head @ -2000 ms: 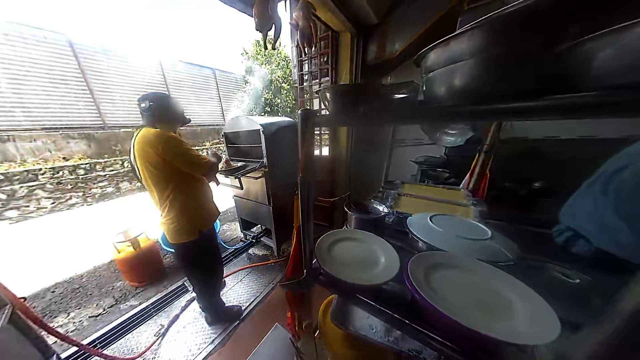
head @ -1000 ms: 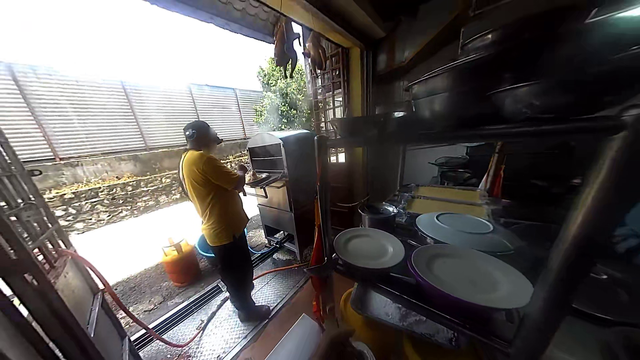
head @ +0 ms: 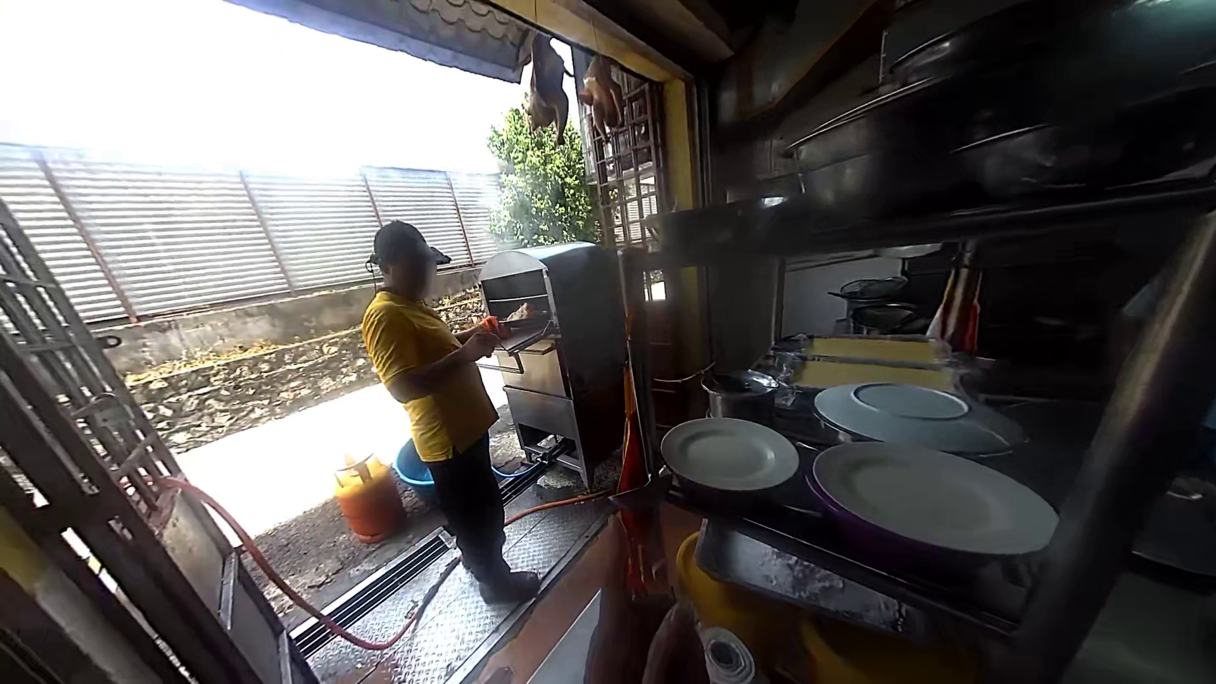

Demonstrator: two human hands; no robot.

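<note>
Neither my left hand nor my right hand can be made out. Blurred brown shapes (head: 670, 646) at the bottom edge cannot be identified; beside them stands a white roll (head: 727, 655). To the right, a round pale plate (head: 730, 454) and a larger oval plate (head: 936, 499) rest on a dark metal shelf, with an upturned plate (head: 917, 415) behind. A person in a yellow shirt (head: 427, 370) stands at a metal roaster (head: 560, 361), hands by its open upper part, where some food (head: 521, 312) shows.
An orange gas cylinder (head: 369, 499) and a blue tub (head: 416, 467) stand outside. A red hose (head: 275, 579) crosses the metal floor plate. Poultry (head: 548, 90) hangs in the doorway. A metal gate (head: 85, 418) is at left, large pans (head: 883, 142) overhead at right.
The view has turned left, bringing the gate in. The brown shapes and white roll show at the bottom, unlike in the oldest frame. The person in yellow remains at the roaster.
</note>
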